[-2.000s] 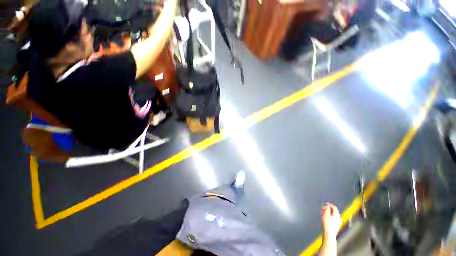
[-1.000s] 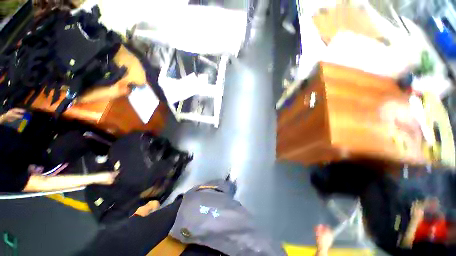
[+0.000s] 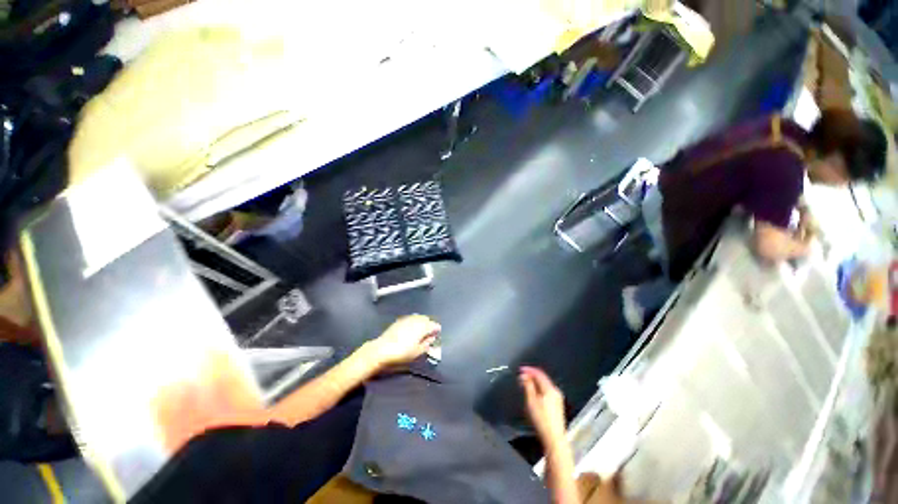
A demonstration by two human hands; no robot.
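Observation:
My left hand point(image 3: 409, 341) is in front of my body at the centre, fingers bent. A small white spot shows at its fingertips; I cannot tell whether it is held. My right hand point(image 3: 544, 396) is at the lower right, blurred, apart from any object, and looks empty with fingers loosely bent. A stool with a black-and-white patterned cushion point(image 3: 399, 228) stands ahead of my left hand, not touched. Large pale yellow pieces point(image 3: 162, 108) lie on a long white table point(image 3: 379, 74) at the upper left, away from both hands.
A pale, shiny board or tabletop point(image 3: 128, 305) is close on my left. A person in a dark maroon top point(image 3: 734, 182) leans over a long pale work surface point(image 3: 729, 364) on the right. A metal-framed stool point(image 3: 596, 212) stands on the grey floor between.
The view has turned from desks and black bags to the white table and patterned stool. My left hand has come forward into clear view; my right hand remains low at the right.

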